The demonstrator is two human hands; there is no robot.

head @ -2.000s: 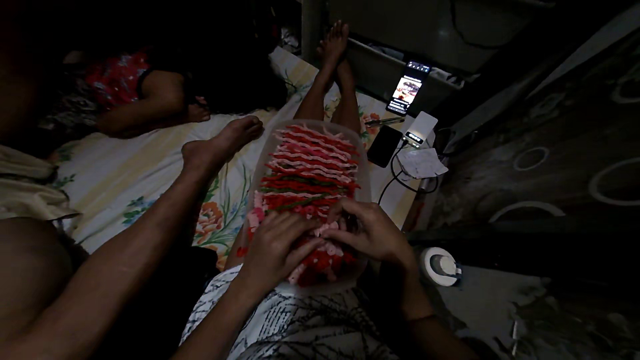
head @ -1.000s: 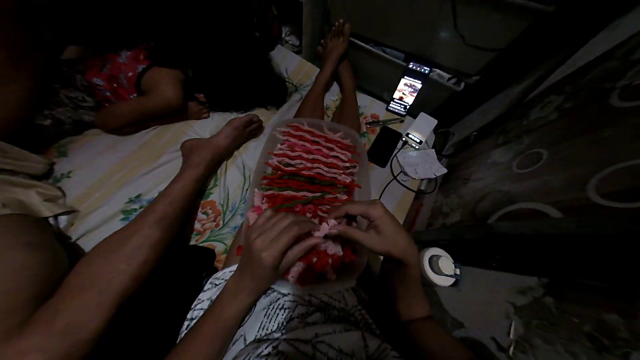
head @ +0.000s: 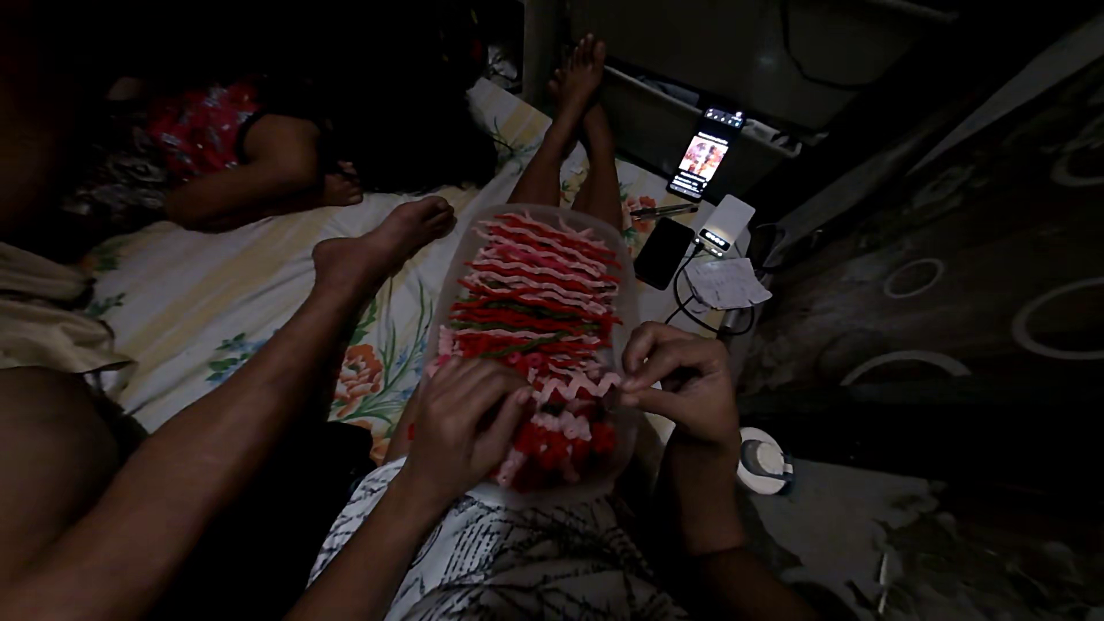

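Observation:
A translucent plastic tub (head: 627, 345) rests on my lap, filled with rows of wavy red, pink and green fuzzy strips (head: 543, 285), perhaps pipe cleaners. Near its lower end, a pale pink zigzag strip (head: 576, 386) stretches between my hands. My left hand (head: 470, 414) pinches its left end between thumb and fingers; my right hand (head: 681, 375) pinches the right end over the tub's right wall. Below the strip lie bunched red and pink fuzzy pieces (head: 556, 440).
Another person's bare leg (head: 233, 397) stretches along the floral bedsheet (head: 285, 267) at left, with a further person behind. At right lie a lit phone (head: 707, 153), a dark phone (head: 663, 253), a power bank (head: 727, 222) with cable, paper (head: 729, 284), a pen (head: 664, 210) and a white-lidded container (head: 764, 461).
My hands have moved apart, my right hand going right. The pink piece, bunched between my fingers before, is now spread out as a zigzag strip.

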